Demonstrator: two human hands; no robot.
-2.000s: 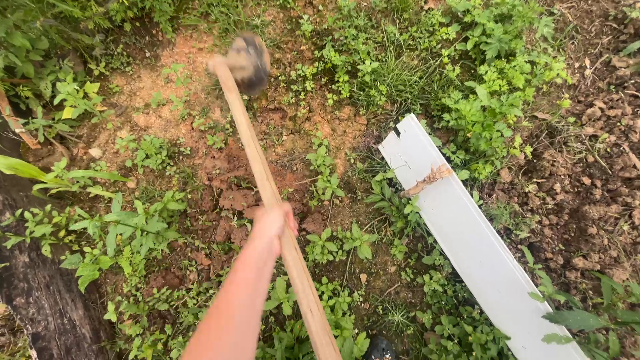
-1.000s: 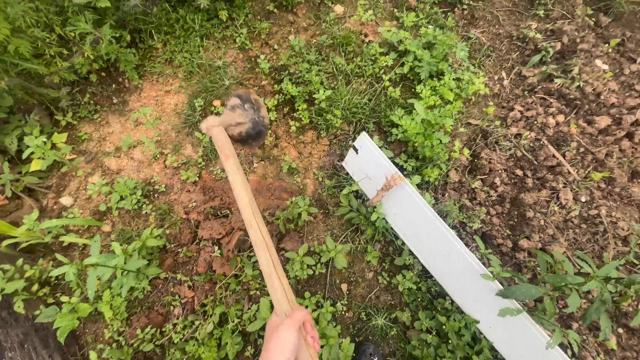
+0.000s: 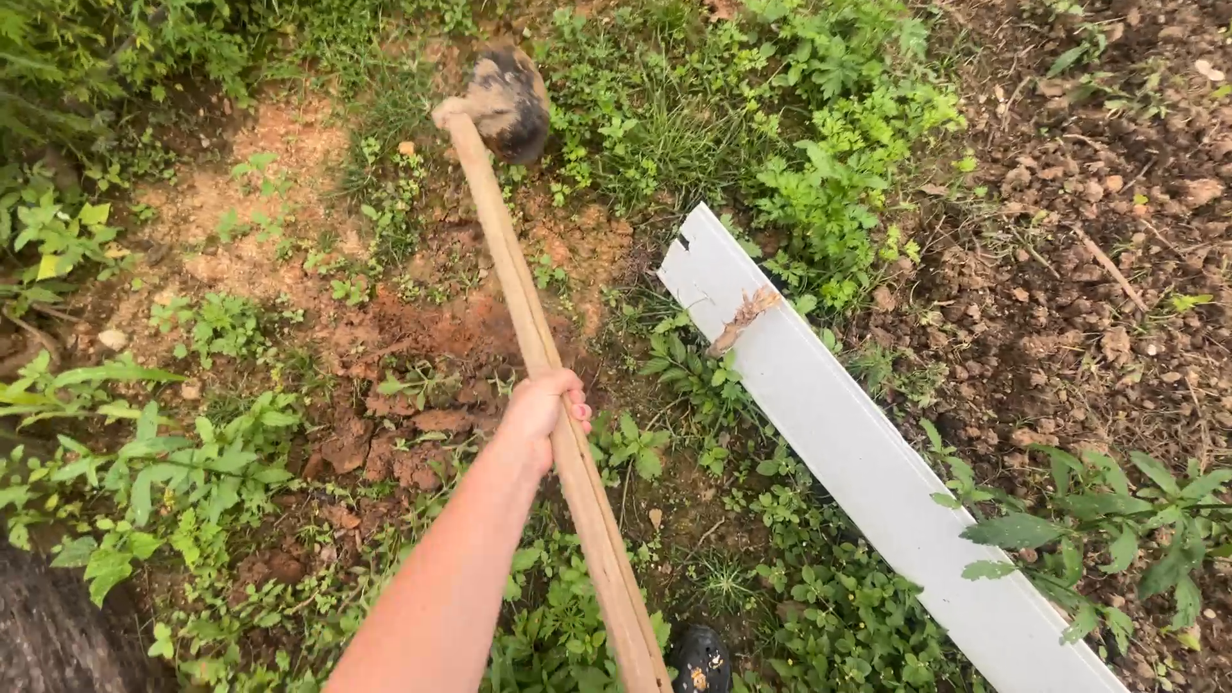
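My left hand is closed around the long wooden handle of a hoe, near the middle of the picture. The handle runs from the bottom edge up and to the left. At its far end is the hoe's soil-smeared, dark and tan head, over grass and bare earth; whether it touches the ground I cannot tell. My right hand is out of view, and the lower end of the handle is cut off by the frame.
A long white board lies slantwise at the right, with a dry brown leaf on it. Beyond it is loose, cloddy soil. Low weeds grow at the left beside a dark log. A dark shoe shows at the bottom.
Since one second ago my left hand has moved from the bottom edge to farther up the view, still on the handle. The hoe's head has moved up and slightly right.
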